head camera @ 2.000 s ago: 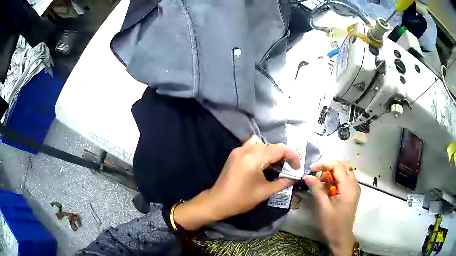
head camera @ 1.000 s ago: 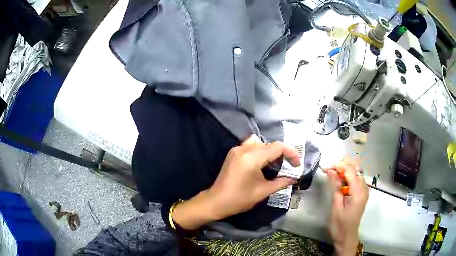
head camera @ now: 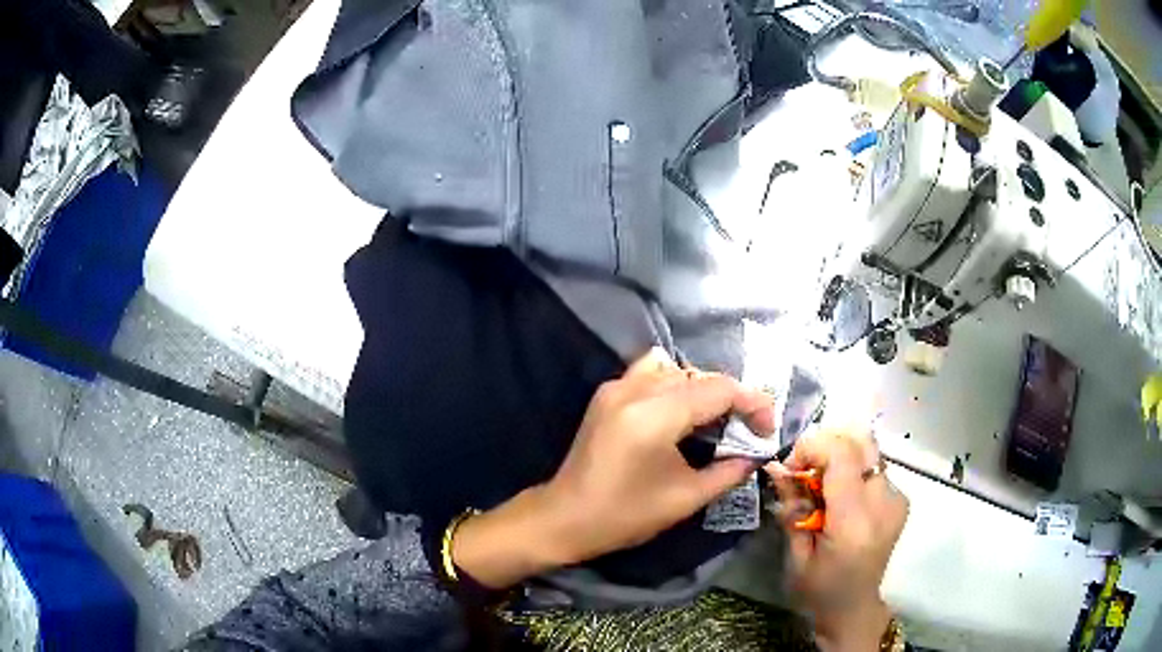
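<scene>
A grey garment [head camera: 573,140] with stitched seams and a small round button lies over the machine table, its black inner part [head camera: 478,369] towards me. My left hand [head camera: 650,446] pinches a white care label [head camera: 742,441] between thumb and fingers at the garment's edge. Another white label part [head camera: 731,504] hangs below the fingers. My right hand [head camera: 847,516] holds orange-handled thread snips [head camera: 810,497], with the tip end at the pinched label. The blades are mostly hidden by my fingers and blur, so I cannot tell if they are open.
A white sewing machine head [head camera: 949,217] stands at the right. A dark phone [head camera: 1044,411] lies on the table [head camera: 943,439]. A yellow-black tool [head camera: 1105,611] is at the lower right edge. Blue crates [head camera: 96,255] and a dark metal rail [head camera: 128,380] are at the left.
The snips in my right hand moved right, away from the label, then came back left to it. My left hand keeps its pinch on the label. The whole view has shifted slightly.
</scene>
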